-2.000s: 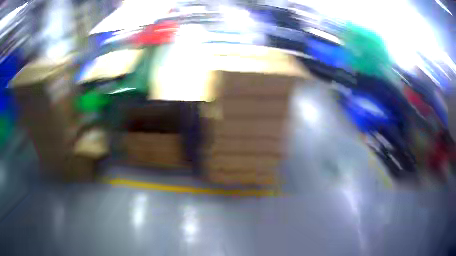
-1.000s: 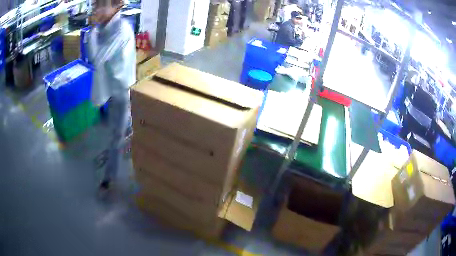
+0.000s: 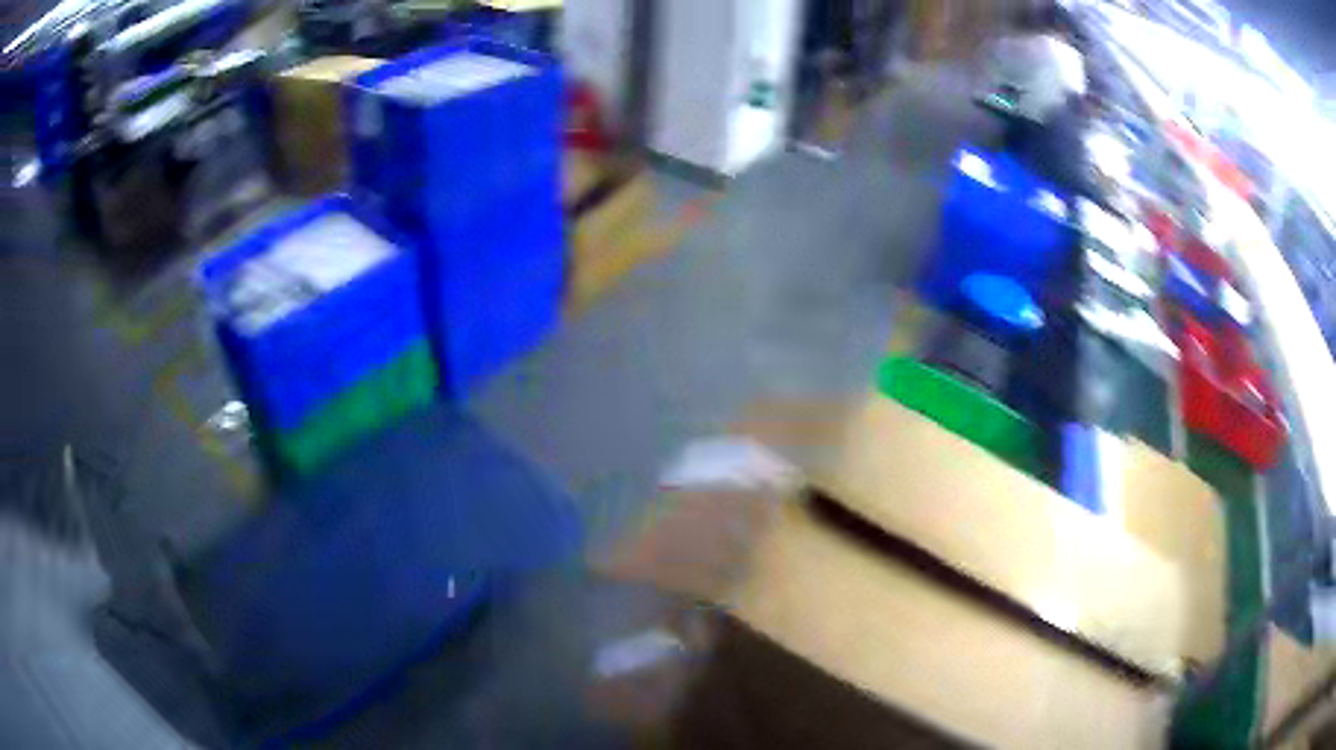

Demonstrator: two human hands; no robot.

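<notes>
Neither of my hands can be made out. The frame is blurred. Large cardboard cartons (image 3: 938, 615) with a dark gap between their tops are nearest, at the lower right. A tall stack of blue totes (image 3: 491, 220) stands at the upper left with white items in its top. Beside it, a lower blue tote (image 3: 330, 344), also holding white items, sits on a green crate (image 3: 359, 410). A large dark blue shape (image 3: 396, 542) lies in front of them, too blurred to name.
A pale, sleeve-like shape (image 3: 59, 645) is at the lower left edge; whose it is cannot be told. A person (image 3: 1040, 132) is beyond the cartons, near a blue tote (image 3: 996, 227), a round blue stool (image 3: 1001, 302) and a red bin (image 3: 1231, 396). A white pillar (image 3: 718, 88) stands behind.
The view has swung left and closer to the totes. The cartons now lie lower right. The walking person from the left is no longer clearly seen; the dark blue shape has appeared.
</notes>
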